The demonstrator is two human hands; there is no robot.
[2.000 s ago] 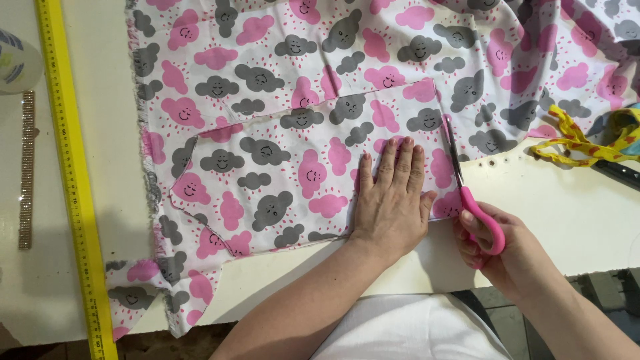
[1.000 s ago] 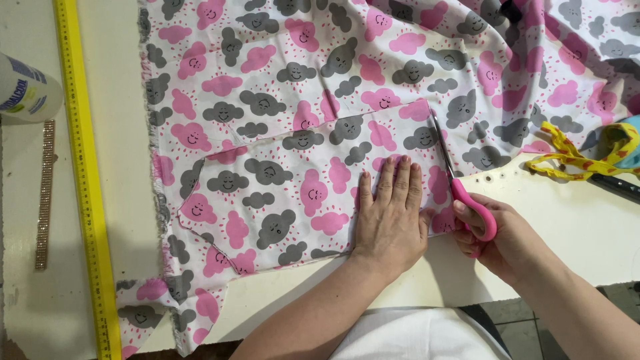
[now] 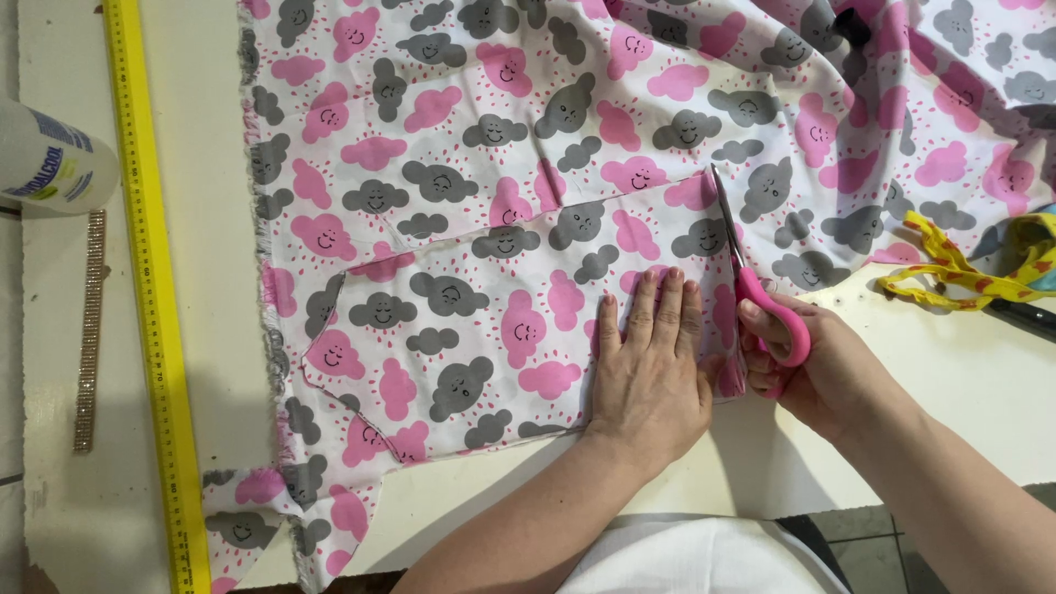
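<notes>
White cotton-like fabric printed with pink and grey clouds (image 3: 445, 186) is spread over the table. On it lies a cut piece of the same fabric (image 3: 462, 330), with angled edges at its left end. My left hand (image 3: 652, 363) rests flat on the right part of this piece, fingers apart and pointing away from me. My right hand (image 3: 796, 359) holds pink-handled scissors (image 3: 755, 289) at the piece's right edge. The blades point away from me along that edge and look nearly closed; the lower blade is partly hidden by the fabric.
A yellow measuring ruler (image 3: 148, 272) runs along the left side. Beyond it are a plastic bottle (image 3: 58, 161) and a rhinestone strip (image 3: 89, 330). At the right lie a yellow patterned ribbon (image 3: 949, 272) and a black-handled object (image 3: 1023, 318). Bunched fabric (image 3: 874, 124) covers the upper right.
The scissors stay at the right edge of the piece, held in my right hand. My left hand remains flat on the fabric. The view has shifted somewhat.
</notes>
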